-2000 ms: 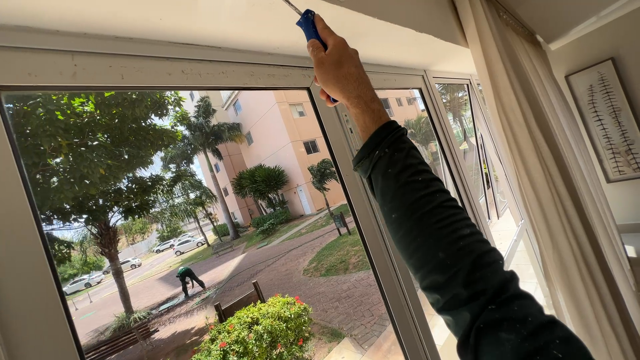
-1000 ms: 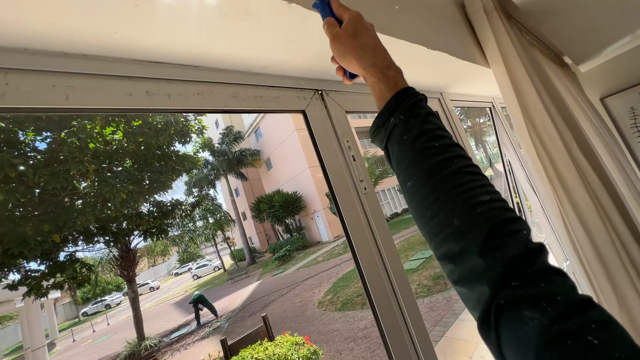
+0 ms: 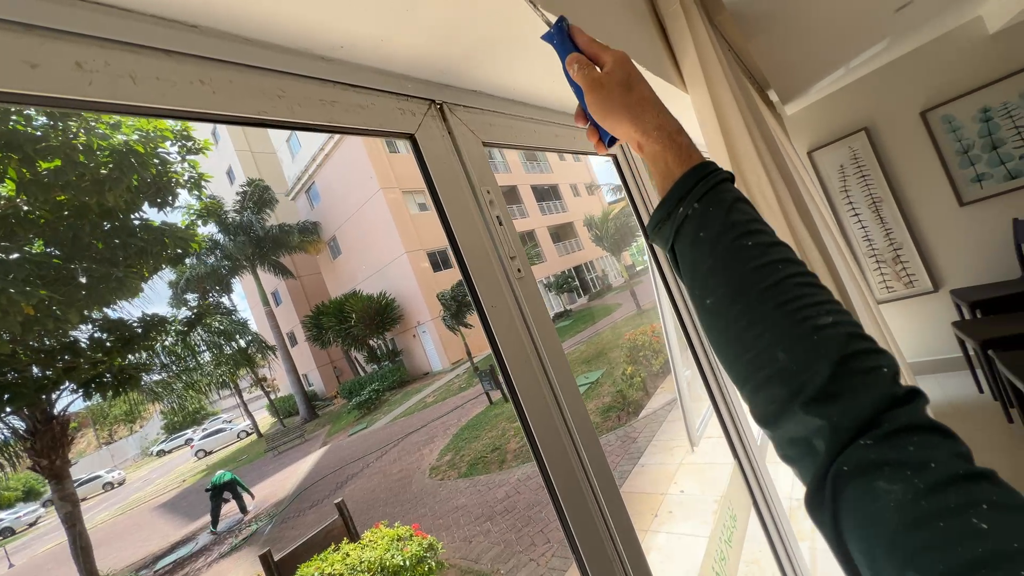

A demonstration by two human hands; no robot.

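My right hand is raised at the upper middle, closed around the blue handle of a tool. A thin metal shank shows at the top edge; the tool's working end is out of frame. The hand is close to the pale surface above the window. Below it runs the metal frame of glazed windows or doors, with scuffs along its top rail. A dark long sleeve with pale specks covers the arm. My left hand is not in view.
A beige curtain hangs right of the hand. Two framed pictures are on the wall, with dark furniture below. Through the glass, a person in green bends over on the paving, near a tree and a flowering bush.
The tool's shank, seen two seconds ago and out of frame one second ago, shows again. My right hand stays closed on the blue handle. The view has swung to the right.
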